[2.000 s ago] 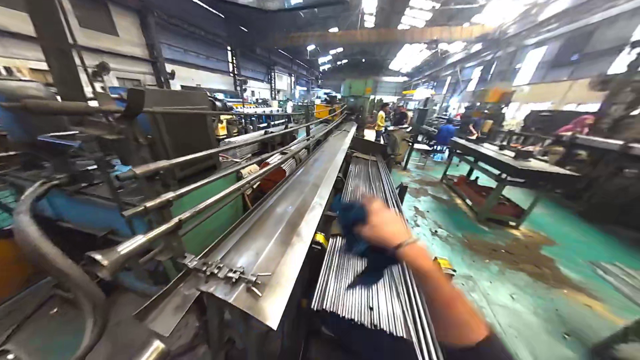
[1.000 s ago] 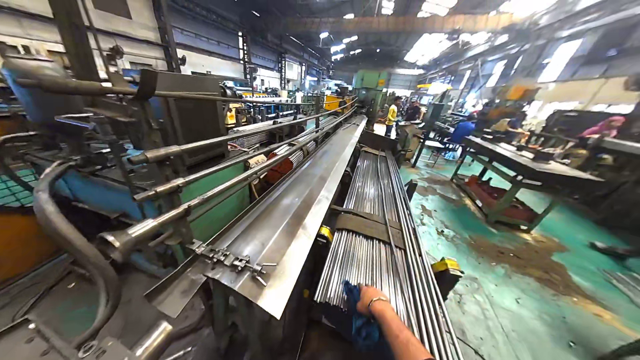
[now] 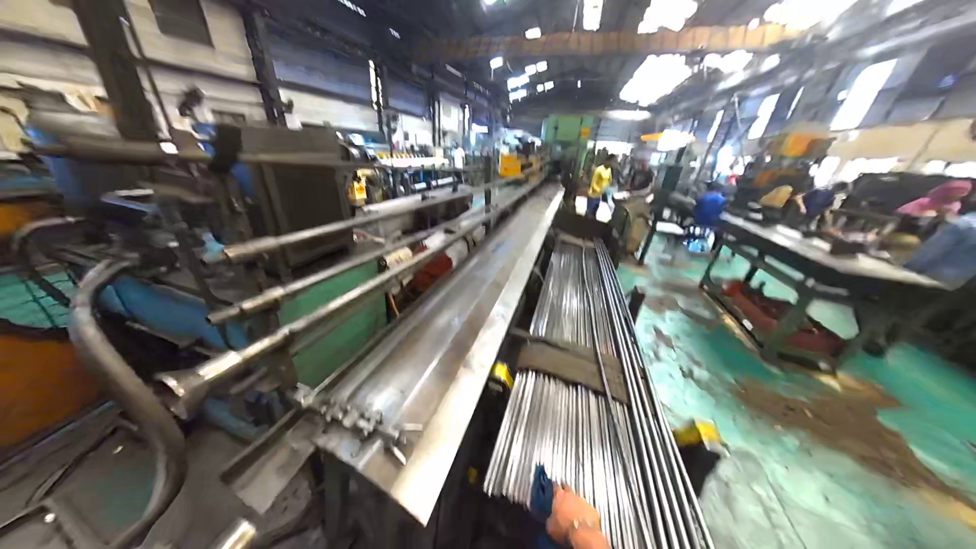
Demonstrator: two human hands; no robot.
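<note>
My right hand (image 3: 573, 518), with a bangle at its wrist, is closed on a dark blue cloth (image 3: 543, 492) at the near end of a long bundle of shiny metal rods (image 3: 572, 435). The cloth lies against the rod ends at the bottom of the view; part of it is hidden below the hand. A brown band (image 3: 572, 367) crosses the bundle farther along. My left hand is out of view.
Left of the rods runs a long sheet-metal trough (image 3: 457, 313) with small clamps at its near end. Steel pipes (image 3: 274, 335) and a curved pipe (image 3: 137, 381) stand farther left. A workbench (image 3: 831, 252) and several people are at the right, beyond a stained green floor.
My right hand and the cloth have come from farther along the rods to their near end. The brown band, now visible, was behind the hand or unclear two seconds ago.
</note>
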